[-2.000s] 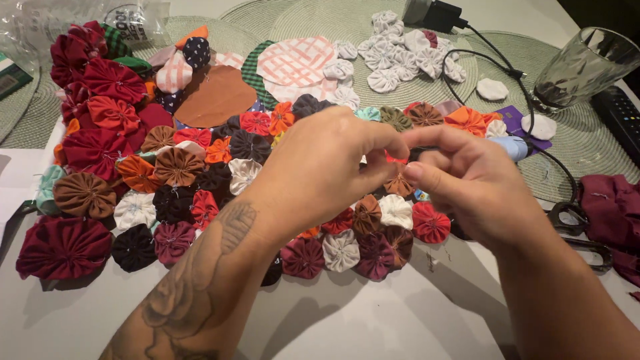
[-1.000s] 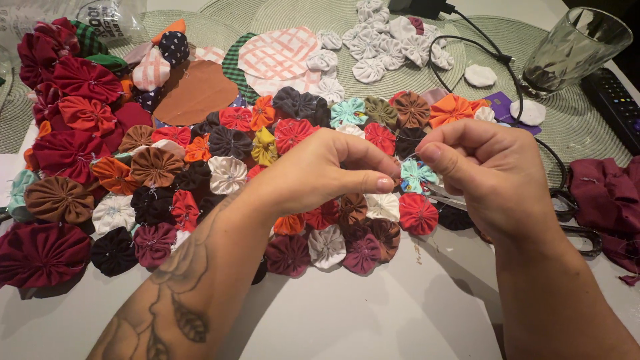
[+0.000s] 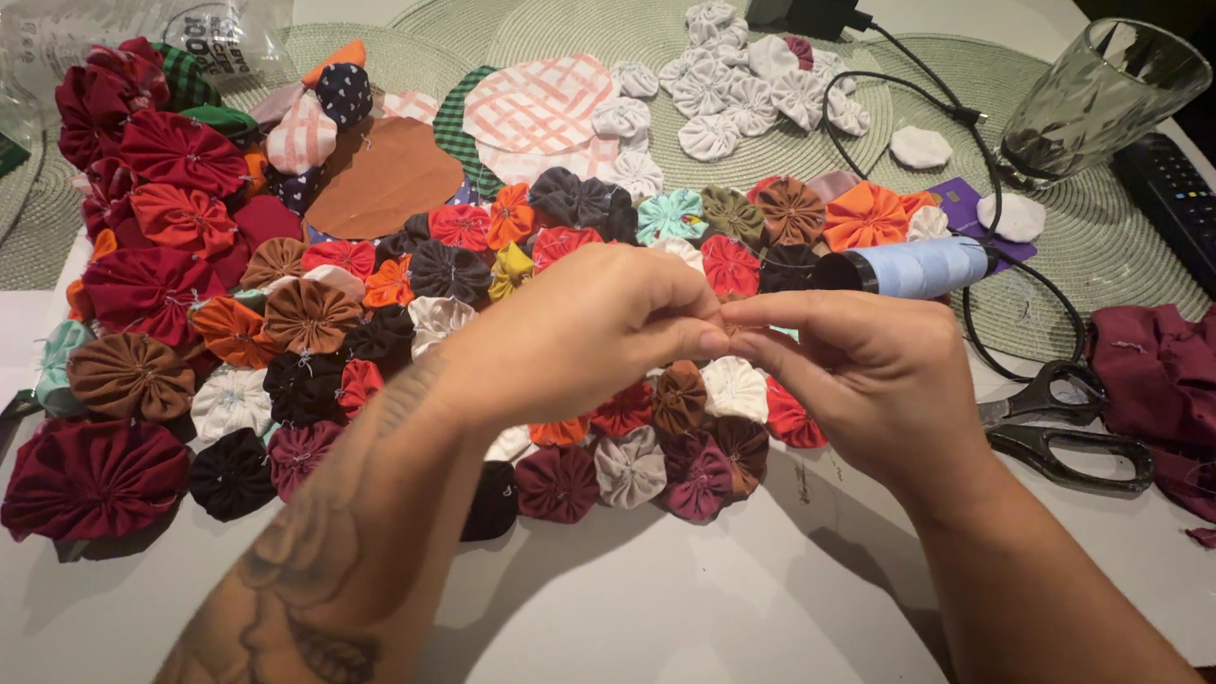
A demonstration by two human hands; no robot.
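Many gathered fabric yo-yos, joined into a colourful patchwork (image 3: 313,313), lie across the white table. Over its right half, my left hand (image 3: 608,332) and my right hand (image 3: 845,370) meet, thumb and forefinger tips pinched together. What lies between the fingertips is too small or hidden to tell; a bit of turquoise fabric shows just behind them. A spool of light blue thread (image 3: 931,267) lies just beyond my right hand. Black-handled scissors (image 3: 1054,427) lie to the right of that hand.
Behind are white yo-yos (image 3: 708,85), cut fabric pieces (image 3: 385,176), a plastic bag (image 3: 228,28) and a black cable (image 3: 988,161). At the right stand or lie a drinking glass (image 3: 1092,104), a remote control (image 3: 1168,199) and maroon fabric (image 3: 1154,389). Round woven placemats (image 3: 1121,247) lie beneath.
My hands were apart at the fingertips one second ago, over a turquoise yo-yo; now their tips touch. The blue spool, mostly hidden before, shows plainly.
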